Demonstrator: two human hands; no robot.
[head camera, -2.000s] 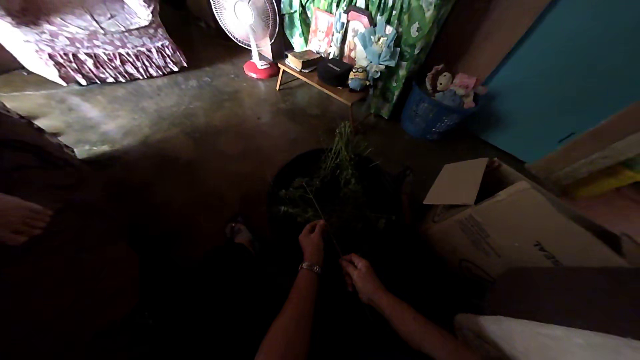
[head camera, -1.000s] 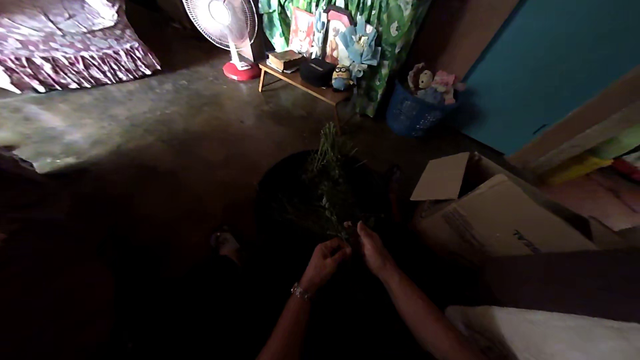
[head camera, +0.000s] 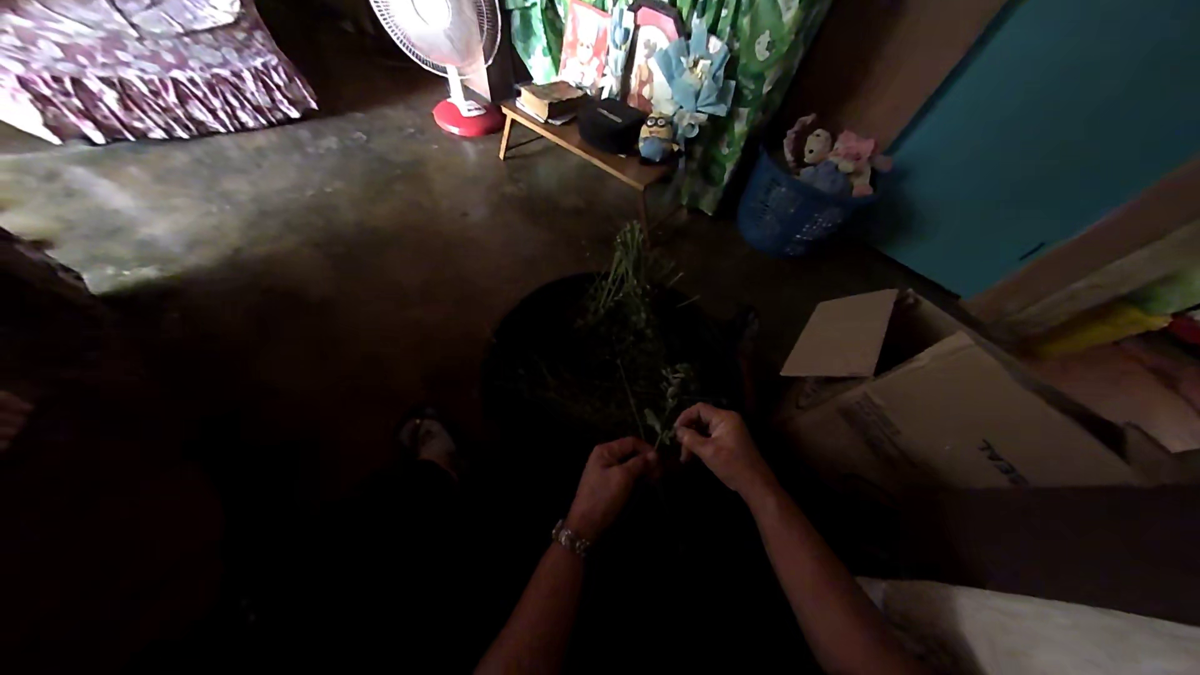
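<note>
Just below the middle of the head view, my left hand (head camera: 611, 478), with a metal bracelet or watch at the wrist, pinches the lower end of a thin leafy green stem (head camera: 667, 405). My right hand (head camera: 720, 442) is close on its right, fingertips closed on the same stem's leaves. Beyond both hands, a bundle of cut green stalks (head camera: 626, 281) lies over a large dark round container (head camera: 506, 328), its cut ends at the far side. Deep shadow hides most of the container's contents.
An open cardboard box (head camera: 956, 422) stands right of the container. Farther off are a blue plastic basket of stuffed toys (head camera: 787, 211), a low wooden bench (head camera: 600, 161) and a white fan with a red base (head camera: 469, 117). A foot (head camera: 431, 439) rests left of the container.
My hands held a stem near the container two seconds ago, then came together over the leaves. Now they are slightly apart, with a leafy sprig showing between them.
</note>
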